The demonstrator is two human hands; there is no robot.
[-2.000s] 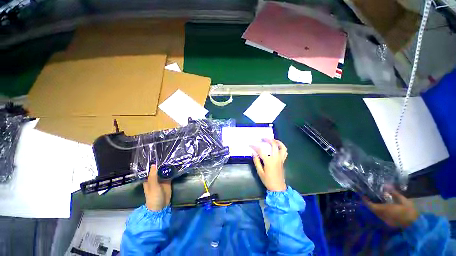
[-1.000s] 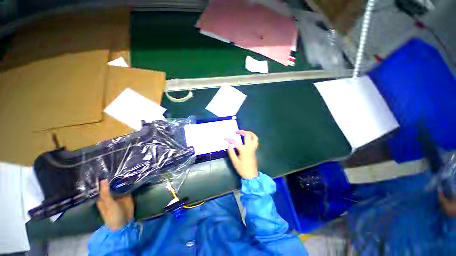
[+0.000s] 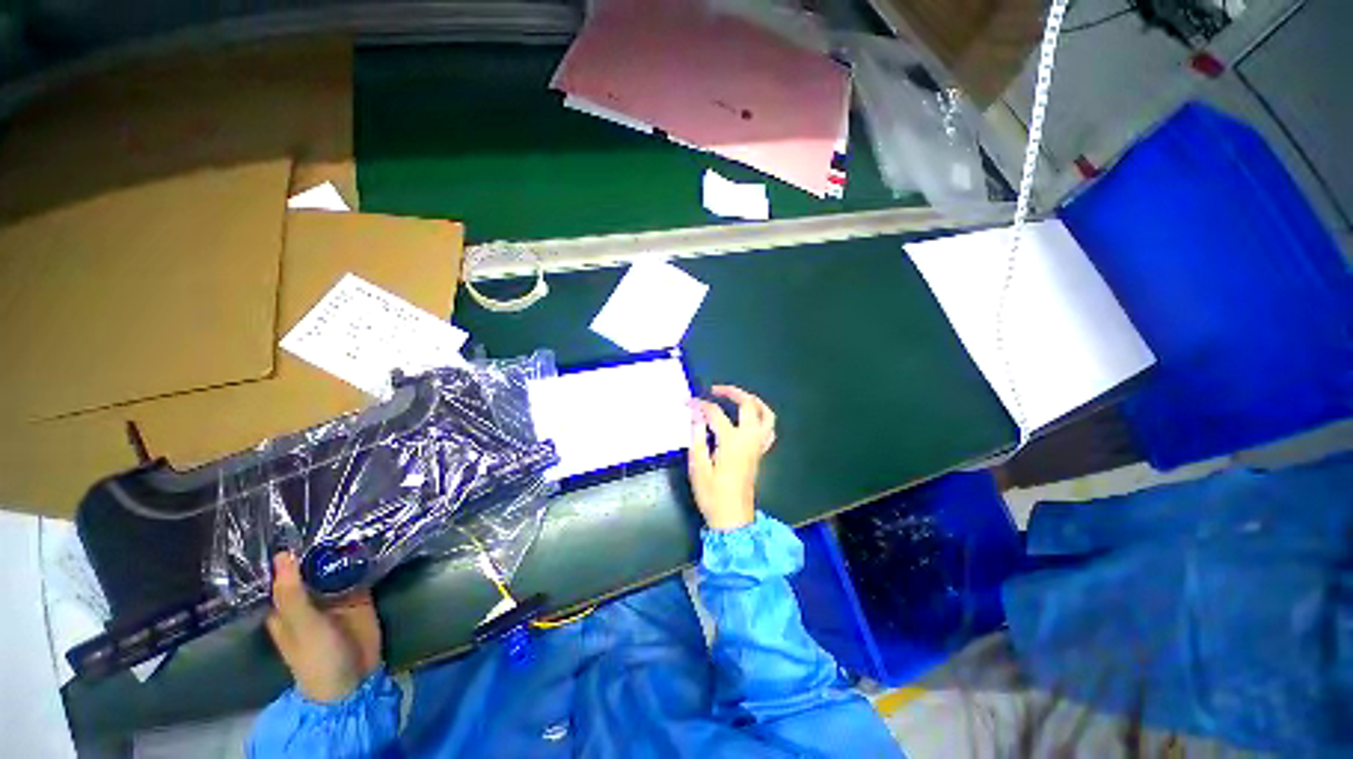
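A black plastic unit point(image 3: 141, 549), partly covered by a crinkled clear poly bag point(image 3: 393, 467), lies tilted over the left part of the bench. Its slotted strip faces the front edge. My left hand point(image 3: 324, 638) grips its lower edge, beside a round black part point(image 3: 336, 567); the fingers under the unit are hidden. A tablet point(image 3: 616, 418) with a bright white screen lies at the unit's right end, partly behind the bag. My right hand point(image 3: 732, 445) is at the tablet's right edge, fingers bent and apart, holding nothing visible.
Cardboard sheets point(image 3: 134, 282) and a printed sheet point(image 3: 371, 338) lie at left. A tape ring point(image 3: 505, 279) and white paper point(image 3: 649, 304) are behind the tablet. Pink sheets point(image 3: 712, 89) lie at the back. A blue bin point(image 3: 927, 571) stands below the right edge. Another person's blue sleeve point(image 3: 1187, 593) is at right.
The view has swung right, so the bench things sit further left. My right hand has moved from over the screen to the tablet's right edge. The other person's bagged unit has left view.
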